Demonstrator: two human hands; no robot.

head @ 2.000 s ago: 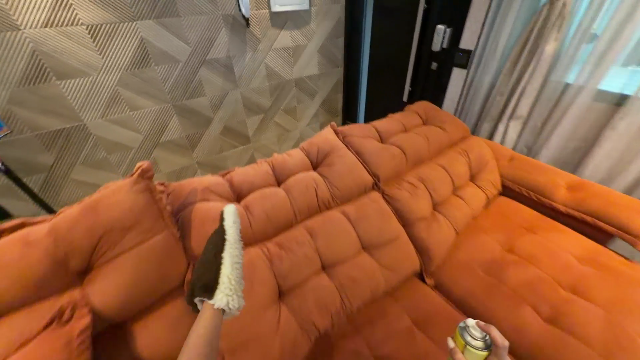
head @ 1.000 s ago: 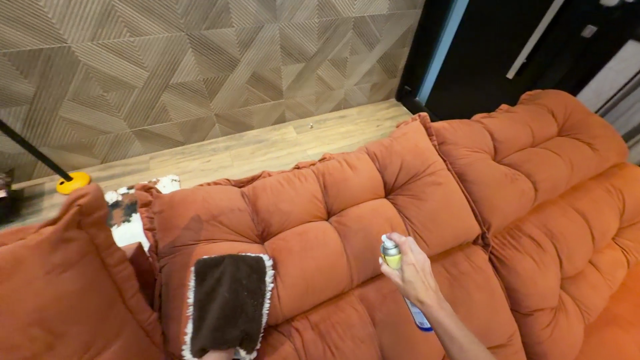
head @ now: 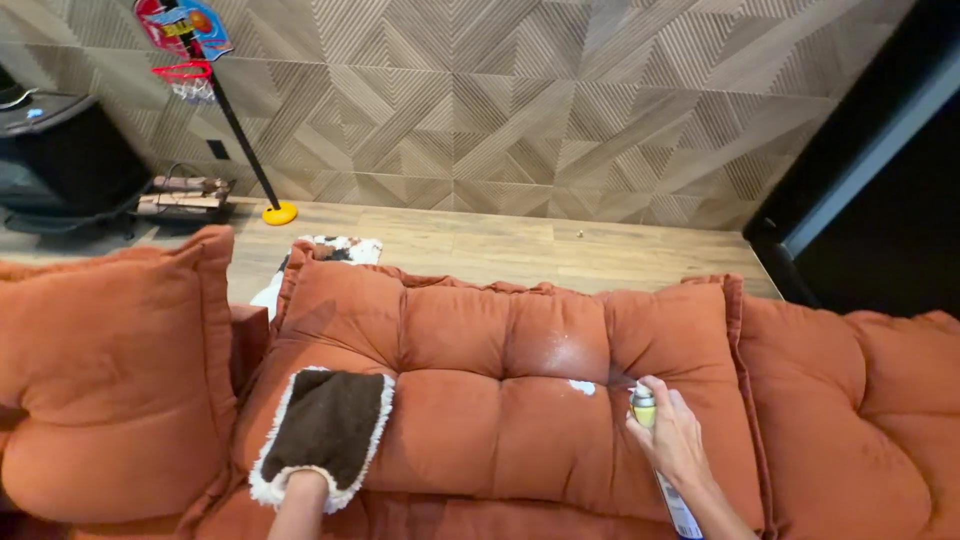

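Note:
My left hand (head: 304,487) is inside a brown cleaning mitt (head: 328,420) with white fleece edges, over the left part of an orange tufted sofa back cushion (head: 450,435); its fingers are hidden. My right hand (head: 667,427) grips an aerosol can (head: 643,409) near its top, with the index finger on the nozzle. The nozzle points left over the same cushion. A white foam patch (head: 582,387) lies on the fabric left of the can, and a pale, misty spray mark (head: 562,351) shows just above it.
More orange cushions stand at left (head: 112,390) and right (head: 810,397). Behind the sofa are a toy basketball hoop (head: 184,71) on a yellow base, a black stove (head: 67,157), firewood (head: 184,196), a cowhide-patterned rug (head: 352,250) and a patterned wall (head: 510,112).
White foam and a misty spray mark now show on the cushion, where none was visible a second ago. The view has swung left since two seconds ago. Mitt and can stay with my hands.

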